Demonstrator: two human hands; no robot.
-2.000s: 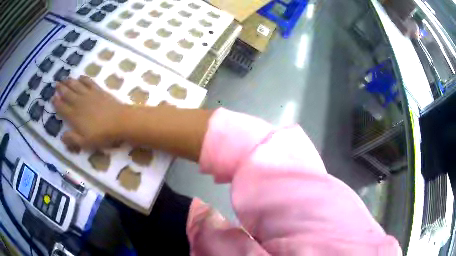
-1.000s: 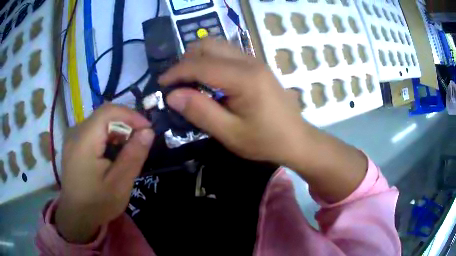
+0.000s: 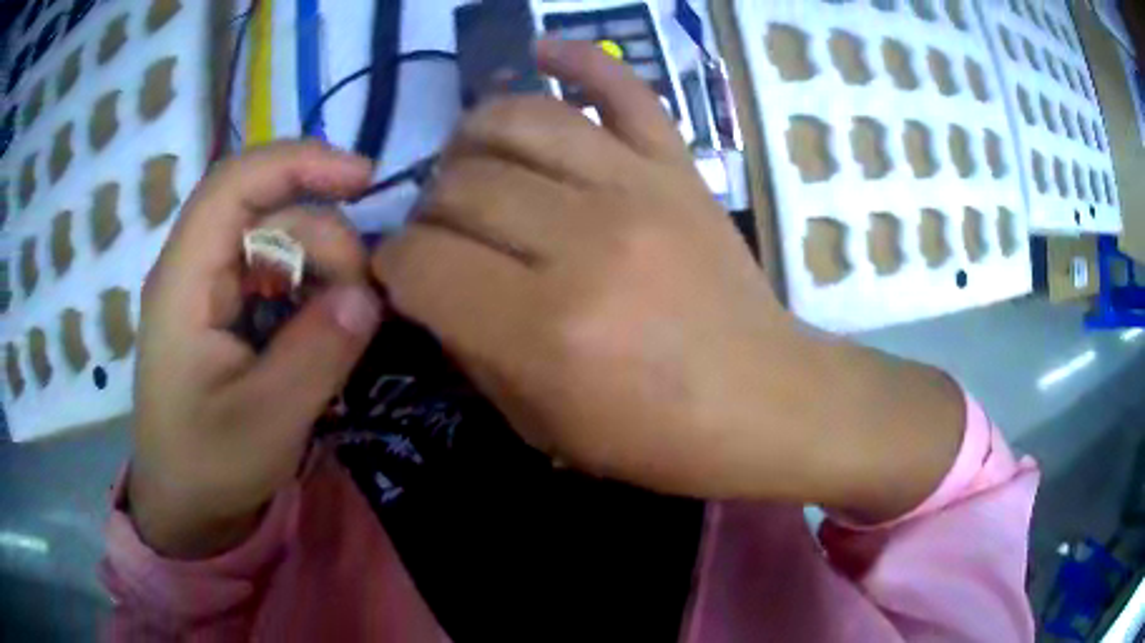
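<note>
My left hand (image 3: 251, 339) is curled around a small cream plug housing (image 3: 275, 251) with reddish and dark wires below it. My right hand (image 3: 565, 289) is closed in toward my left fingertips, back of the hand up; what its fingers hold is hidden. The hands meet above my black-clad lap. Behind my right hand lies the digital meter (image 3: 653, 63) with dark keys and a yellow button. The dark block (image 3: 496, 53) stands left of the meter, partly covered by my right hand.
White foam trays with brown cutouts lie at left (image 3: 78, 182) and at right (image 3: 854, 182); another is farther right (image 3: 1052, 126). Yellow (image 3: 260, 75) and blue (image 3: 308, 75) cables and a thick black cord (image 3: 383, 88) run behind my left hand. A carton and blue stool are at far right.
My right hand has moved from the tray to my left hand, now covering the silver parts seen a second ago. The plug housing stays in my left hand. The view has shifted slightly left.
</note>
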